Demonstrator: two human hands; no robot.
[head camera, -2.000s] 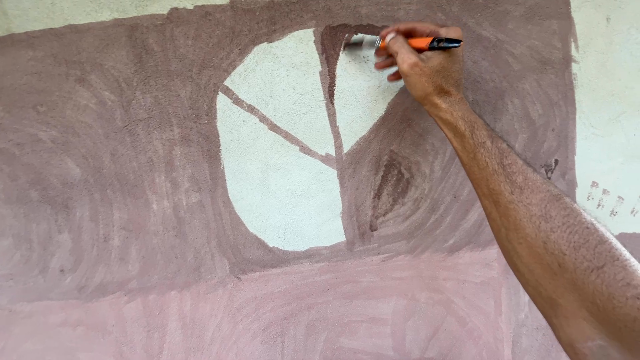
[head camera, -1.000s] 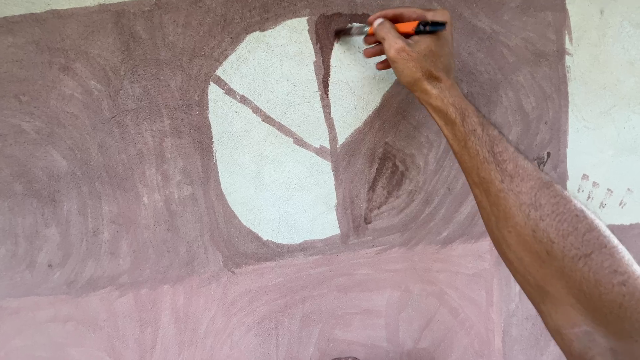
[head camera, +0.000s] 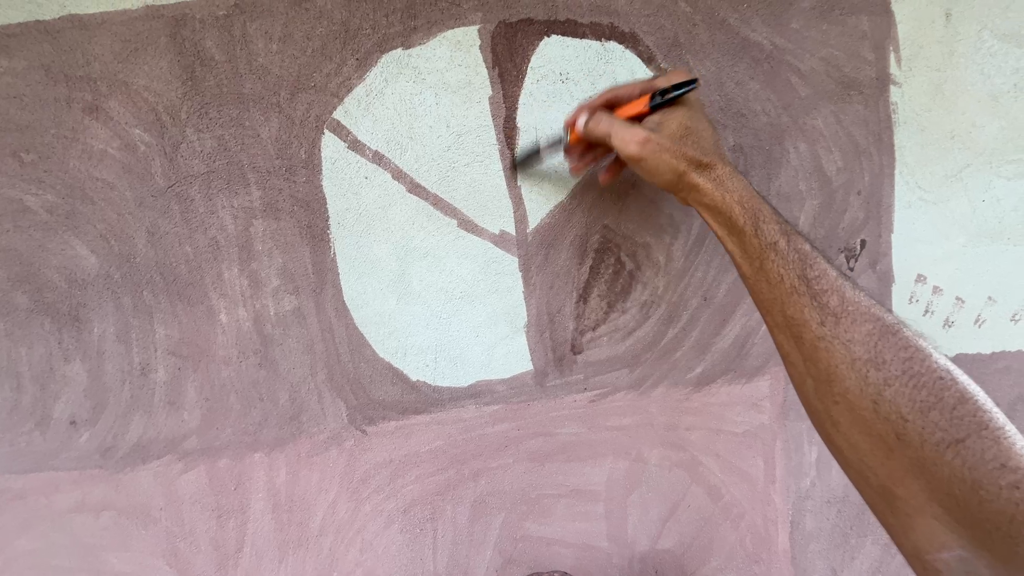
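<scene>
My right hand grips a paintbrush with an orange and black handle, reaching in from the lower right. The blurred bristles touch or nearly touch the brown vertical stripe on the wall. Around them is an unpainted pale rounded shape, split by that stripe and by a thin slanting brown line. Darker brown paint runs along the top edge of its upper right section. My left hand is not in view.
Brownish mauve paint covers the wall around the shape, with a pink band below. A pale wall area with several small brown marks lies at the right. A dark rounded thing, too little seen to name, shows at the bottom edge.
My right hand has moved the brush down from the top of the pale shape to the vertical stripe. The dark paint now extends farther right along the upper edge.
</scene>
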